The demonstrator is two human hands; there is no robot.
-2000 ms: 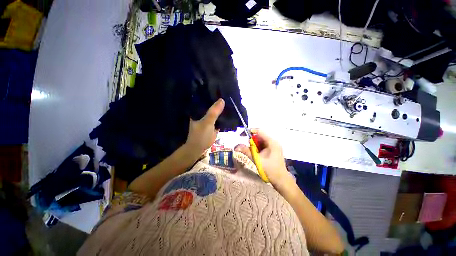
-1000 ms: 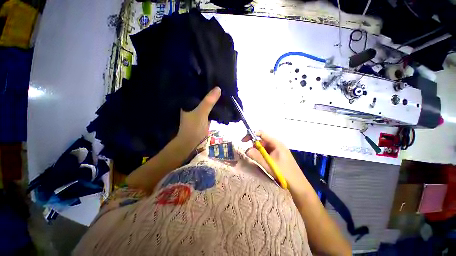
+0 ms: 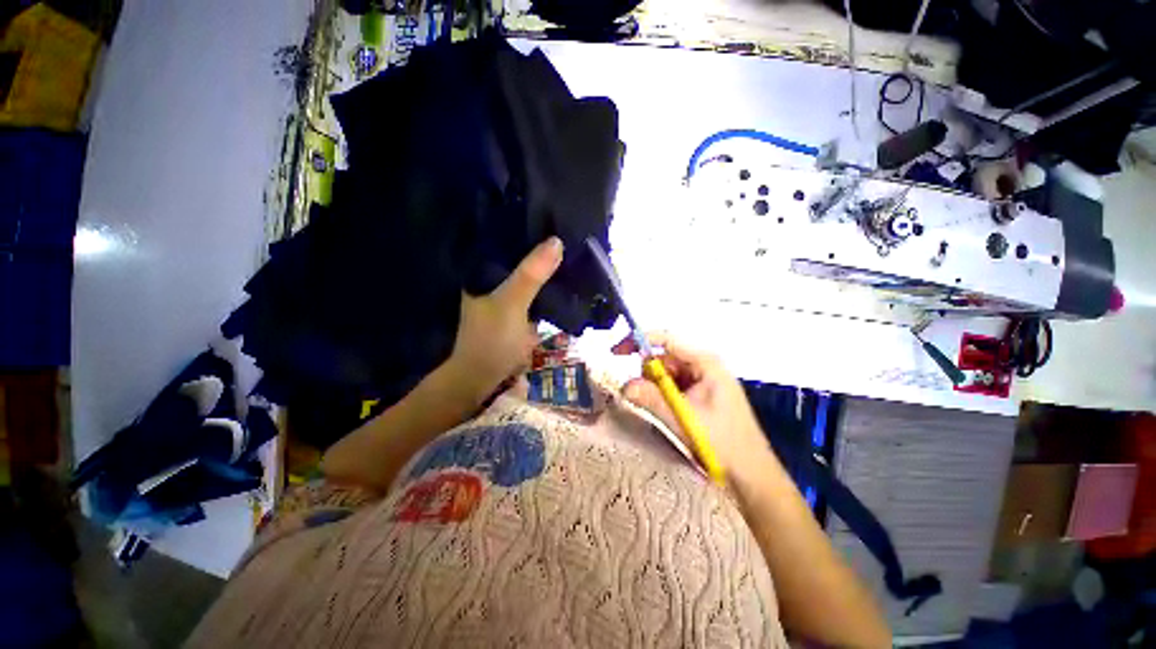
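A bundle of dark navy cloth pieces (image 3: 418, 216) lies in front of me, over the table's left part and towards my lap. My left hand (image 3: 501, 323) grips the bundle's near right part, thumb on top and fingers hidden by cloth. My right hand (image 3: 695, 396) holds the fabric scissors (image 3: 672, 403) by the handle, to the right of the bundle. The yellow handle loop points down towards me. The silver blades point up and left, with the tip over the cloth's right edge near my left thumb. Whether the blades are parted is unclear.
A white industrial sewing machine (image 3: 938, 247) with a blue tube stands at right. A red tray (image 3: 984, 363) and a green-handled tool (image 3: 941, 361) lie near the table's front edge. Small cut parts (image 3: 190, 444) are heaped at lower left. A dark strap (image 3: 868, 526) hangs beside a grey ribbed board.
Both hands and the bundle first shifted slightly up and left in view. The scissors turned, their handle now lower and further right. Lately, the bundle's upper right edge has spread outward.
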